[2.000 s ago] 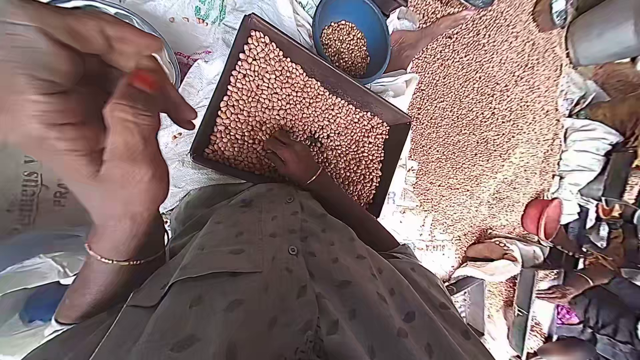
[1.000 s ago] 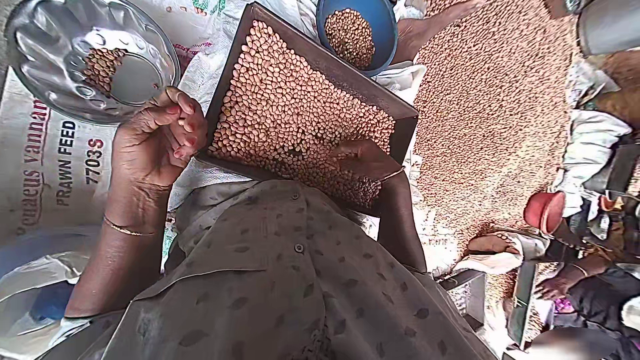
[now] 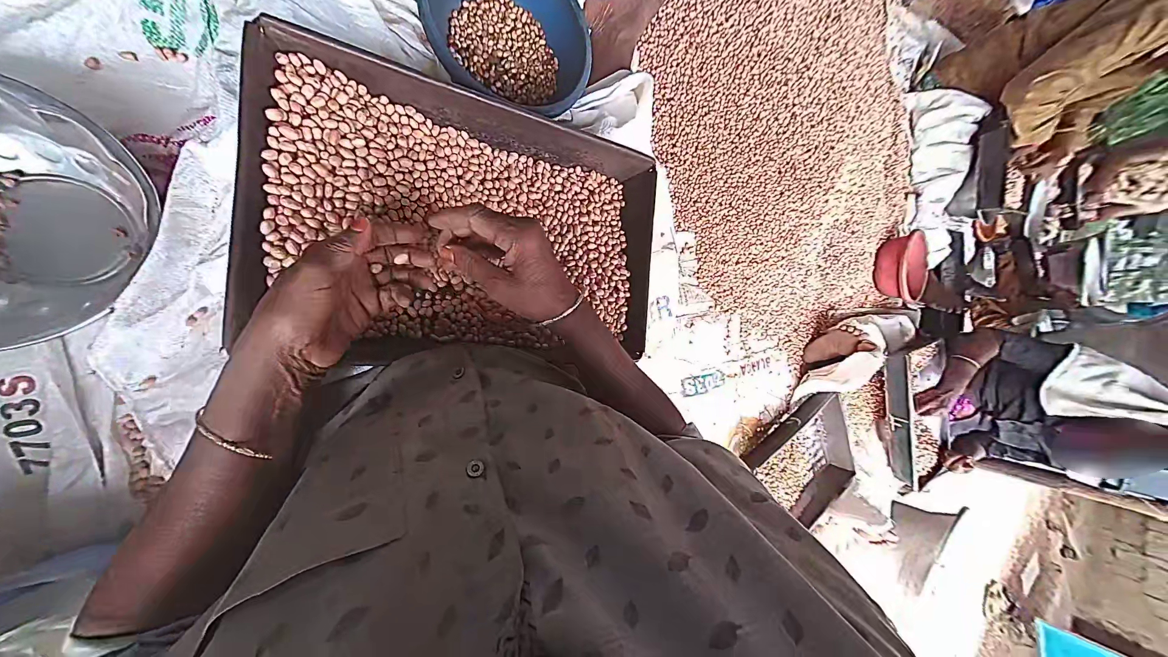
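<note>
A dark rectangular tray (image 3: 239, 228) full of shelled peanuts (image 3: 383, 155) lies in front of my body. My left hand (image 3: 342, 278) is held over the tray's near part, palm up and fingers spread, with a few peanuts on the fingers. Close to its fingertips is my right hand (image 3: 506, 260), fingers bent and thumb near the index finger; whether anything is pinched there cannot be told. A blue plastic bowl (image 3: 579, 55) with darker nuts stands just beyond the tray. At the left edge is a round metal basin (image 3: 137, 182) with some nuts in it.
A broad heap of peanuts (image 3: 776, 137) spreads on the ground to the right. Printed woven sacks (image 3: 173, 301) lie under and around the tray. Another person's arm (image 3: 963, 374) is at the right, near other trays (image 3: 830, 474) and a red bowl (image 3: 902, 266).
My left hand has moved right, from beside the basin to over the tray. My right hand has come off the nuts toward it. The left hand's fingers have spread.
</note>
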